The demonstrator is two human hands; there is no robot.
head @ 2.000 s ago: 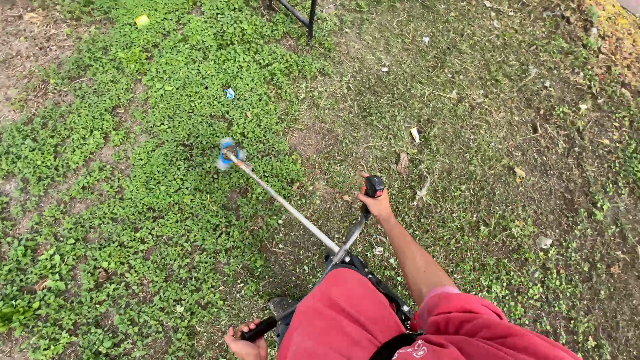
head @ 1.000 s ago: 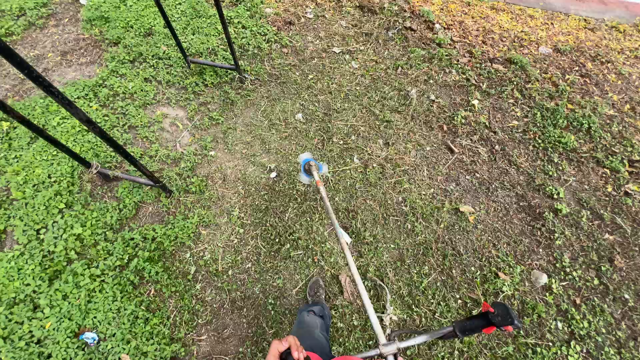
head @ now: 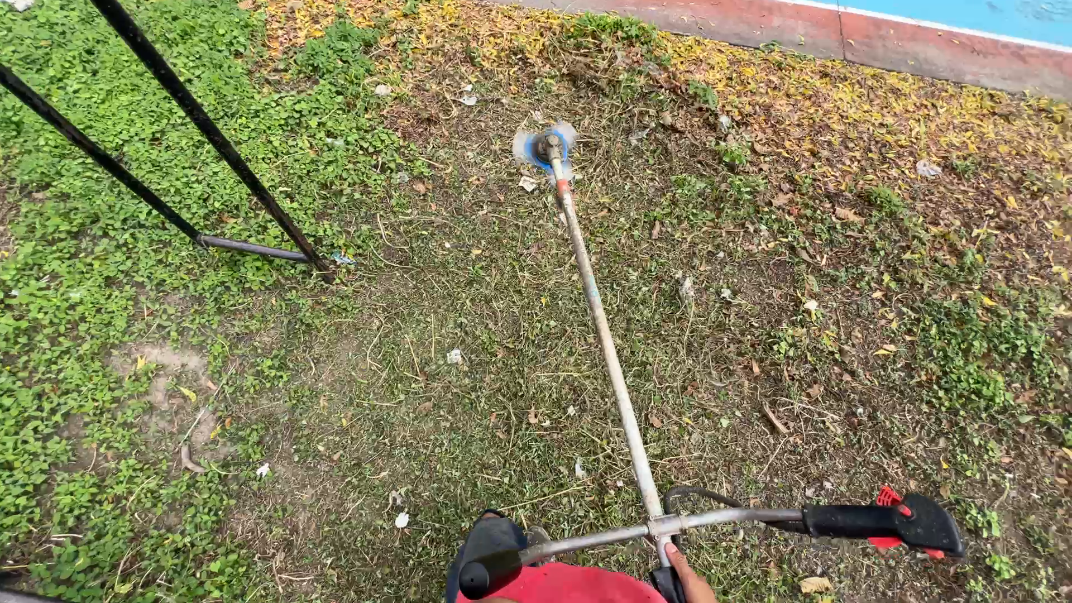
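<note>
A brush cutter's metal shaft [head: 605,335] runs up the head view to a blurred blue-and-white cutting head [head: 548,149] just over the ground. Across the shaft's lower part sits a metal handlebar [head: 737,517]. Its right black grip [head: 850,521], with a red trigger, has no hand on it. My right hand [head: 691,578] is partly in view at the bottom edge, its fingers against the shaft's black lower section below the handlebar. The left black grip [head: 490,576] points up at the camera. Only a sliver of skin shows below it, so my left hand's hold is hidden.
A black metal frame [head: 226,163] stands at the upper left among green ground plants [head: 75,335]. Cut clippings and litter cover the middle. Yellow leaves [head: 846,109] lie along a red-and-blue painted concrete edge [head: 921,50] at the upper right. My dark trouser leg [head: 481,544] is near the bottom.
My right hand was on the right grip two seconds ago; now it is by the shaft. The cutting head has moved from the green plants to brown ground near the yellow leaves. The view has shifted.
</note>
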